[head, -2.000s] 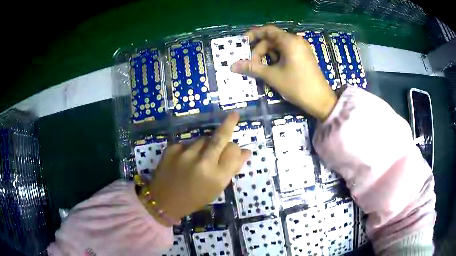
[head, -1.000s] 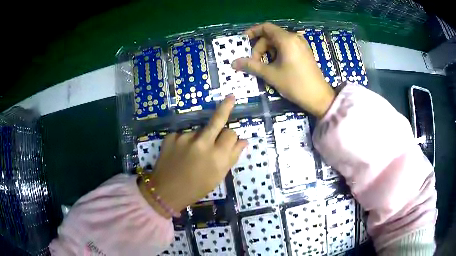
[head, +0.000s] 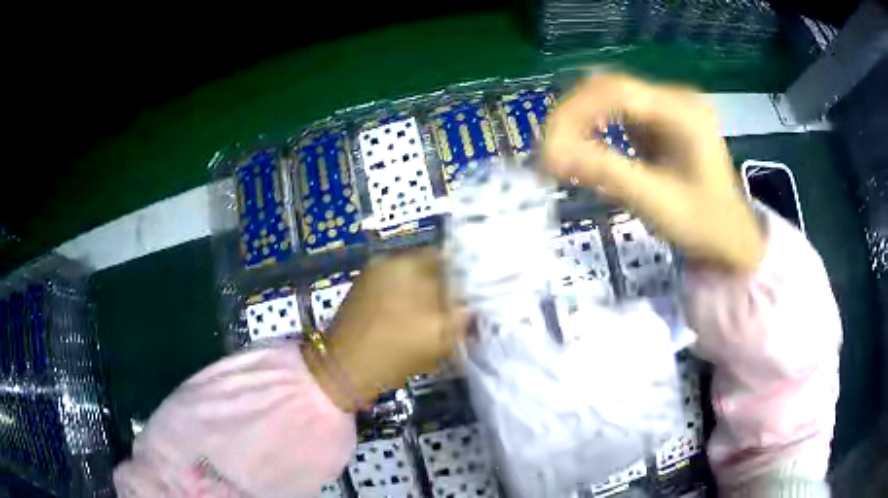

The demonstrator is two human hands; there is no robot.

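Observation:
A blurred white sheet [head: 574,399] with spotted pieces near its top hangs over the tray. My left hand [head: 399,311] grips its left edge. My right hand [head: 657,160] is beside its upper right corner, thumb and forefinger curled together; blur hides whether they pinch anything. The clear blister tray [head: 226,292] lies below. In its back row, one board bears a white spotted adhesive piece [head: 396,173], and the blue circuit boards [head: 326,190] around it are uncovered. White spotted pieces [head: 273,316] cover boards in the nearer rows, partly hidden by the sheet and my left hand.
Stacked trays [head: 44,379] stand at the left edge. More clear trays [head: 643,24] lie at the back right. A smartphone [head: 774,185] lies right of the tray, partly behind my right sleeve. A pale strip [head: 146,224] runs along the bench behind the dark green surface.
My right hand has left the spotted piece on the back-row board and moved right. My left hand has left that piece and now holds the white sheet, newly in view. The camera view has shifted.

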